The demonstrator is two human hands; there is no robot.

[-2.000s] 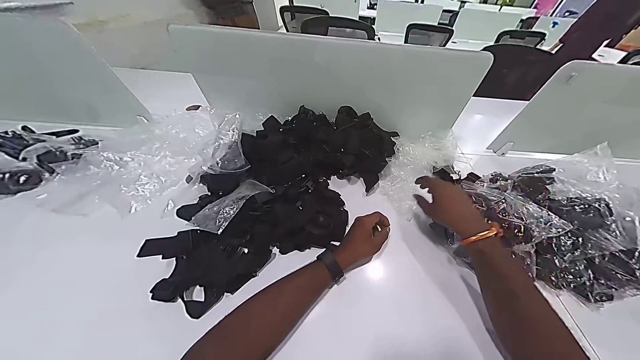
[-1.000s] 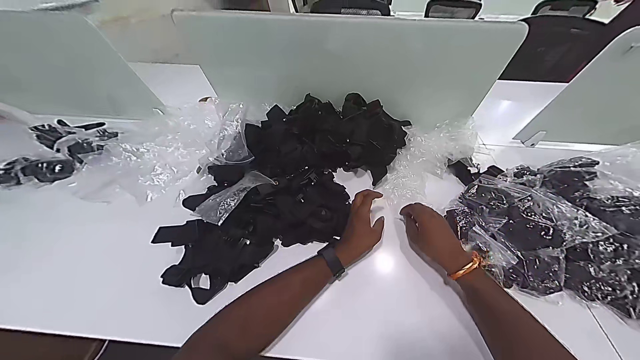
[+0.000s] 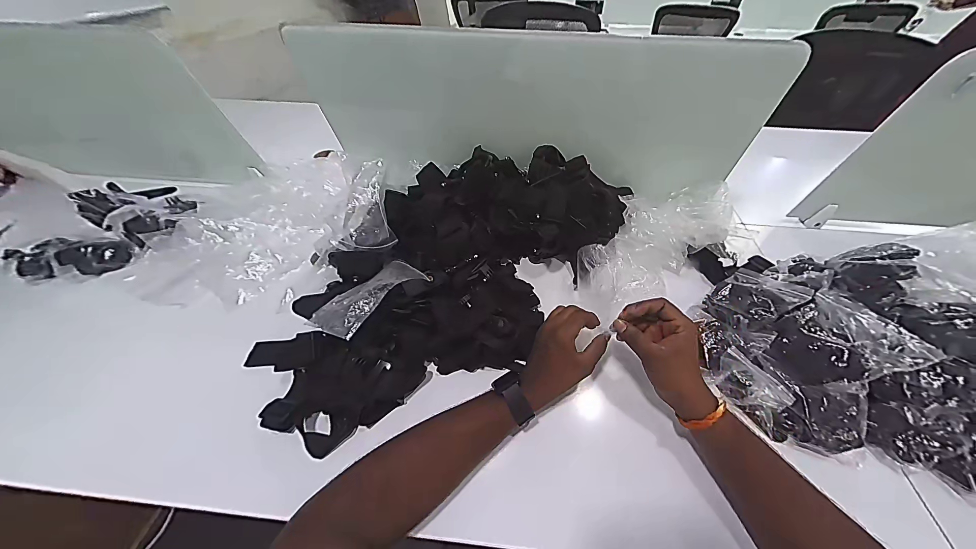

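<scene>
My left hand [image 3: 566, 352], with a dark watch on its wrist, and my right hand [image 3: 660, 347], with an orange band, meet over the white table. Between their fingertips is a bit of clear plastic bag [image 3: 629, 274], pinched by the right thumb and finger; the left fingertips touch it too. The rest of the clear bags lies crumpled just beyond. Left of my hands spreads a heap of black fabric straps [image 3: 488, 313], with a further black heap [image 3: 503, 202] behind it. A small clear bag [image 3: 367, 299] rests on the straps.
Clear bags packed with black items [image 3: 816, 343] lie at the right. Crumpled clear plastic [image 3: 259, 236] and bagged black items [image 3: 95, 255] are at the left. A frosted partition [image 3: 534, 99] stands behind the heaps, with office chairs [image 3: 694, 19] beyond.
My right hand has moved left from beside the bagged items to meet my left hand. Their fingertips now hold a bit of clear plastic.
</scene>
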